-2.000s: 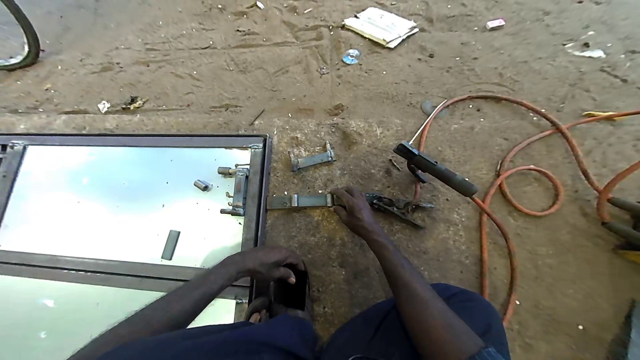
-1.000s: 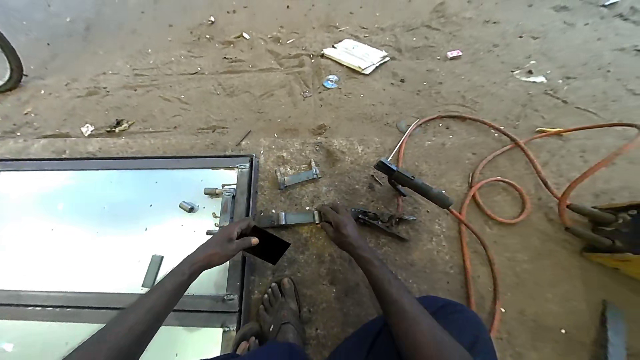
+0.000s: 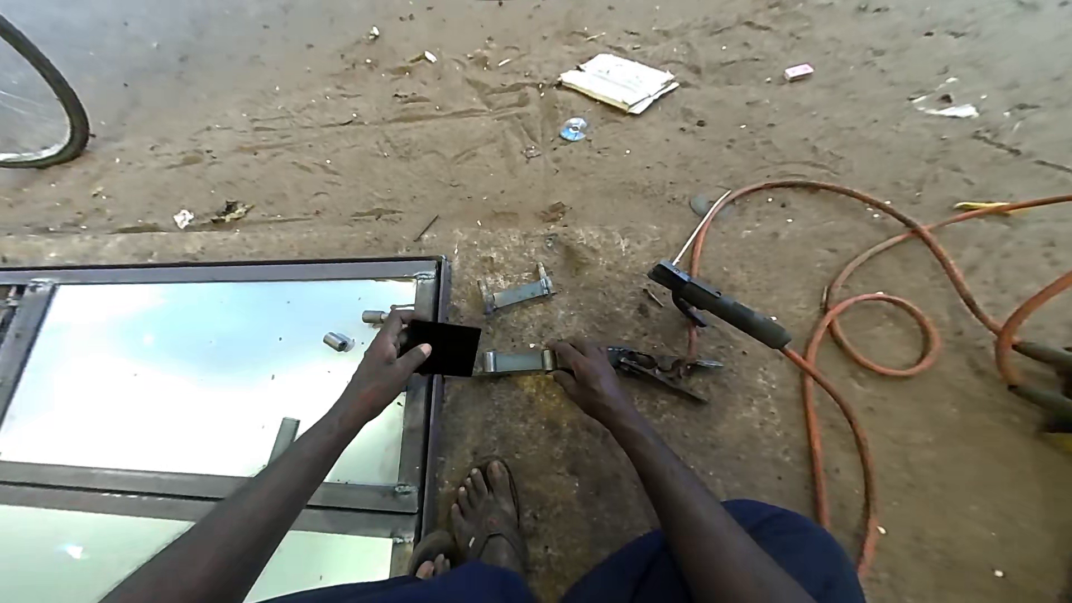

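Observation:
My left hand (image 3: 387, 368) grips a flat black rectangular plate (image 3: 450, 348), thumb on top, over the right edge of a metal-framed panel (image 3: 431, 352). My right hand (image 3: 584, 374) holds the right end of a small metal bracket (image 3: 519, 362) that lies on the ground. A locking clamp or similar metal tool (image 3: 657, 368) lies just right of that hand. A second metal bracket (image 3: 519, 295) rests on the ground above the first. Two short metal cylinders (image 3: 338, 342) (image 3: 374, 316) and a flat metal strip (image 3: 285, 437) lie on the panel.
A welding electrode holder (image 3: 724, 310) with a rod in it lies at the right, its orange cable (image 3: 863, 419) looping over the ground. Folded paper (image 3: 620, 82) and a disc (image 3: 574, 129) lie farther off. A bicycle wheel (image 3: 75, 117) shows at top left. My sandalled foot (image 3: 490, 511) stands beside the frame.
My left hand has moved up from near my foot to the frame's right edge, with the black plate now plainly visible in it. My right hand stays at the bracket's end.

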